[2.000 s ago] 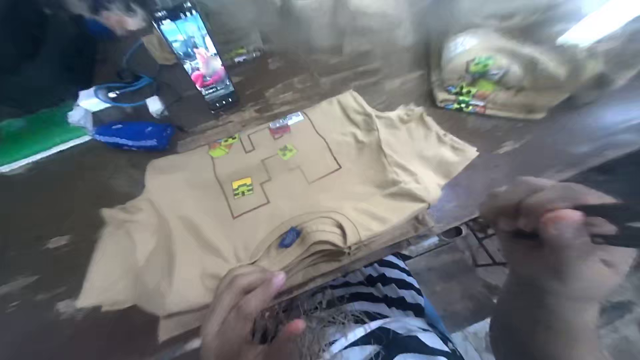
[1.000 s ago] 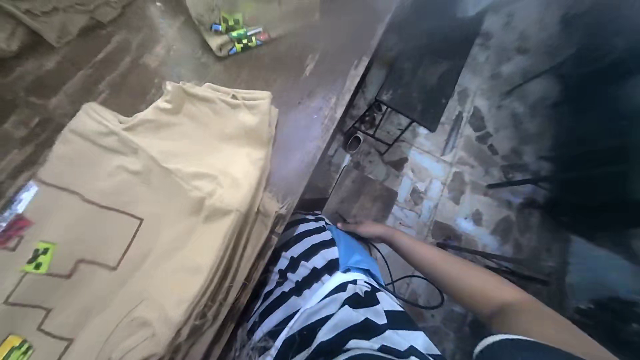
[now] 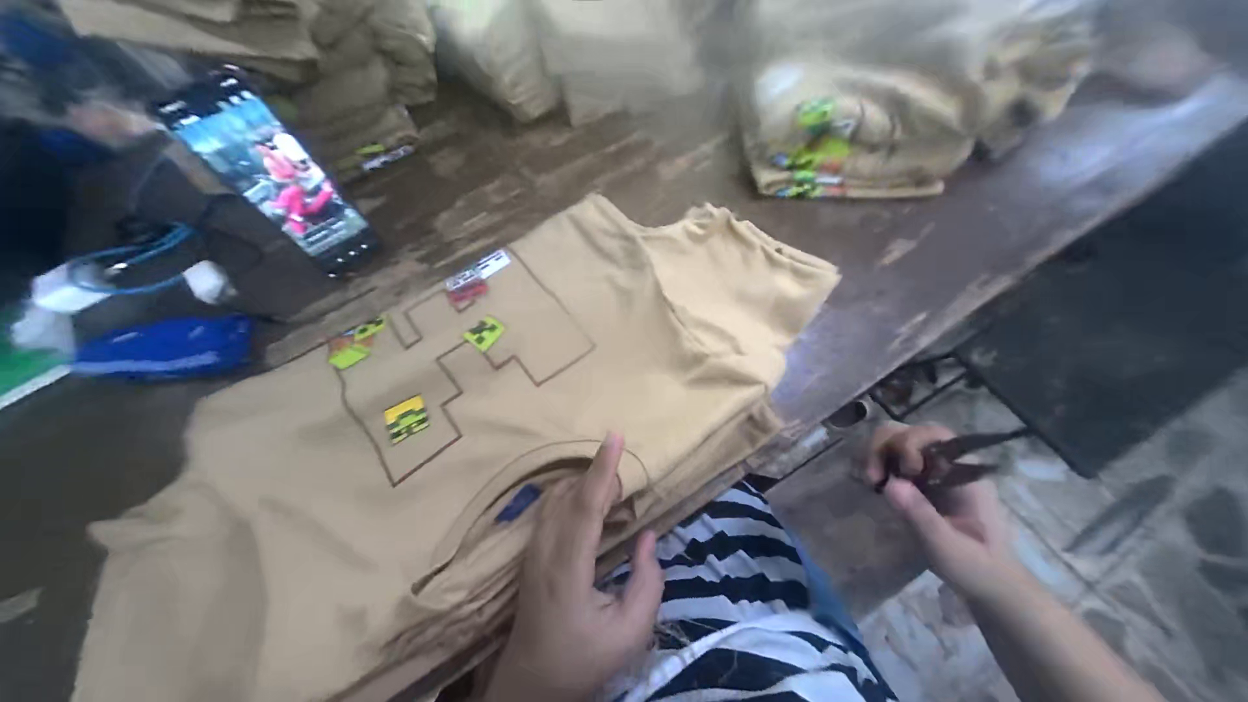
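A stack of tan printed T-shirts [image 3: 292, 478] lies on the wooden table, neckline toward me. The top one bears a brown outline and small green, yellow and red pixel-style patches. My left hand [image 3: 585, 565] rests at the neckline with fingers apart, holding nothing, beside a dark blue neck label [image 3: 519, 503]. Off the table's edge, at the right, my right hand [image 3: 926, 487] grips small dark scissors or thread snips [image 3: 960, 458], their blades apart and pointing right.
A lit phone [image 3: 283, 185] leans at the back left, near a blue pouch [image 3: 166, 346] and cables. Folded tan shirts [image 3: 858, 136] lie at the back right; more tan cloth [image 3: 361, 58] is piled behind. Below the table's right edge stands a dark panel [image 3: 1121, 302].
One second ago my right hand was down by my lap at the table's edge; now it is raised with the snips. The view has swung back left, and my left hand shows at the neckline.
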